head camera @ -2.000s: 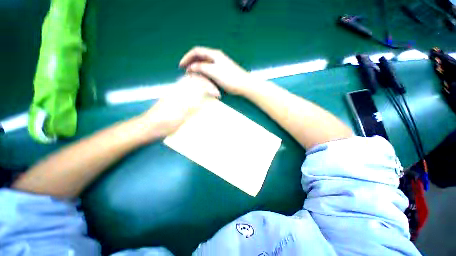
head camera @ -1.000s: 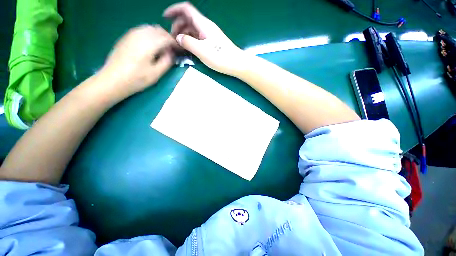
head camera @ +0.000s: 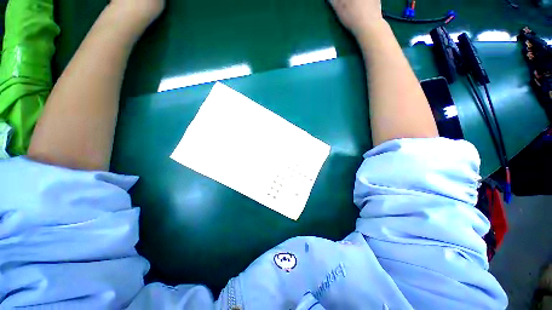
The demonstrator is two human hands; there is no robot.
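Observation:
The white sticker sheet [head camera: 251, 148] lies tilted on the green bench, with rows of small dark dots near its lower right corner. My left hand [head camera: 138, 7] is cut off by the top edge at the left of centre; only the wrist and the back part of the hand show. My right hand [head camera: 358, 12] is cut off by the top edge at the right of centre, and its fingers are out of the picture. Both hands are well beyond the sheet and apart from it. What they touch or hold is hidden.
A green folded fabric roll [head camera: 27, 66] lies at the far left. A dark phone [head camera: 442, 109] is beside my right forearm. Two black-ended leads [head camera: 475, 60] lie right of it. A blue plug [head camera: 449, 17] is at the top. A red bin [head camera: 496, 221] and black clamp assemblies [head camera: 537, 57] are at right.
My hands, close together before, have parted and reached forward to the top edge. The view has shifted slightly. The sheet lies on the bench as before, and dots now show on it.

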